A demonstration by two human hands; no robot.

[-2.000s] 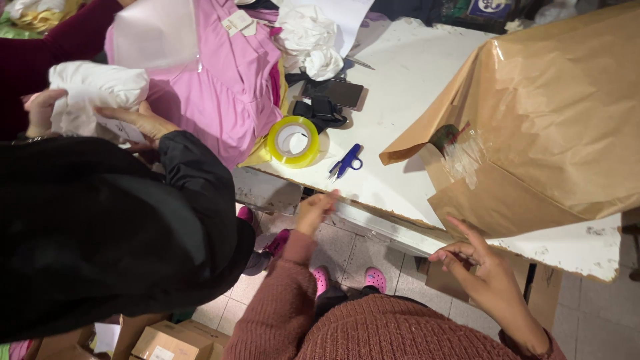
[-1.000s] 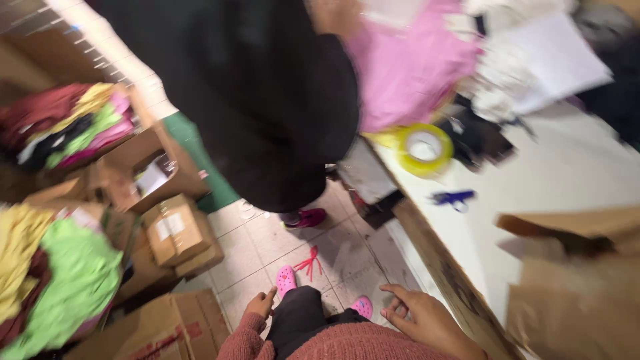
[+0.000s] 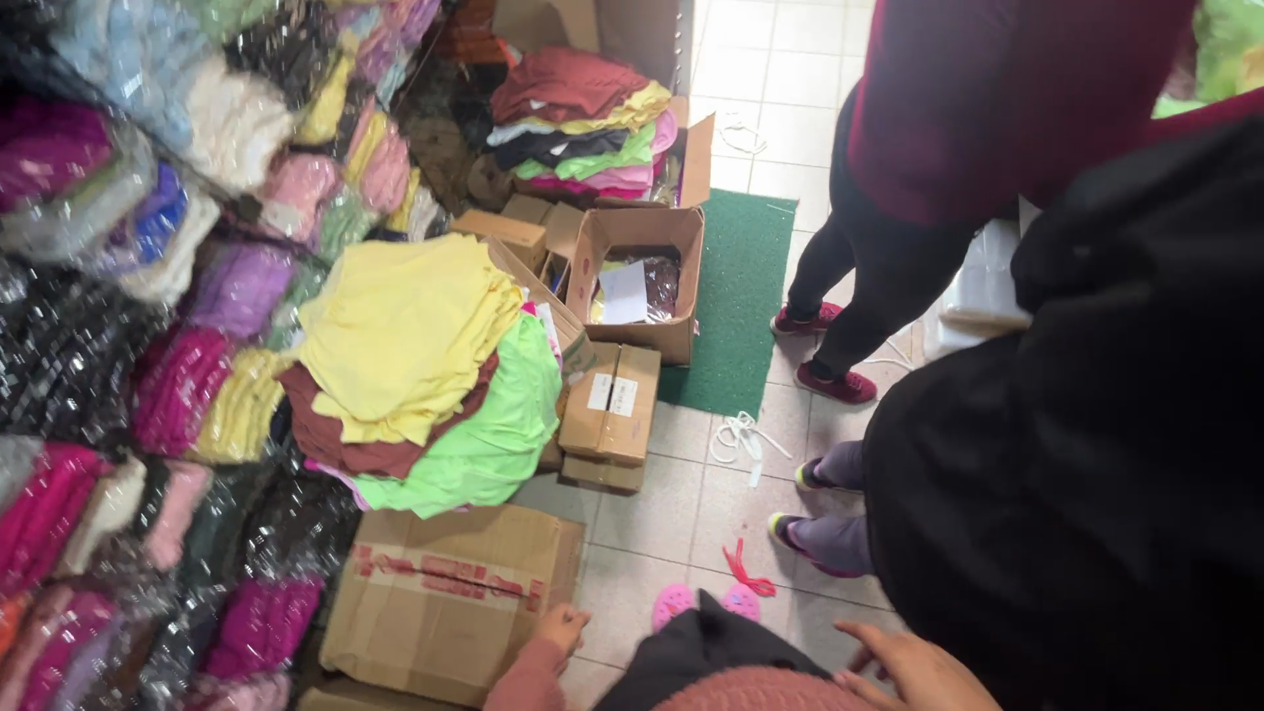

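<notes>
My left hand [image 3: 563,630] holds nothing; its fingers are loosely curled, beside the right edge of a taped cardboard box [image 3: 454,592]. Low at the right, my right hand [image 3: 913,664] is empty with its fingers apart, in front of a co-worker's black garment [image 3: 1106,415]. Beyond the taped box, a pile of yellow, brown and green folded clothes [image 3: 405,336] rests over a carton. A smaller closed carton [image 3: 610,405] with white labels stands to the right of that pile, and an open carton [image 3: 688,286] with a paper and wrapped items inside is just behind it.
Plastic-wrapped garments [image 3: 237,286] fill the left side. Another clothes stack [image 3: 583,118] stands at the back by a green mat [image 3: 736,296]. White cord [image 3: 741,439] and red cord [image 3: 748,573] lie on the tiled floor. Two people stand at the right, one in maroon [image 3: 1007,109].
The view has swung far to the left, from the white table with tape, blue snips and brown paper to the cartons and wrapped garments. Both my hands have stayed empty.
</notes>
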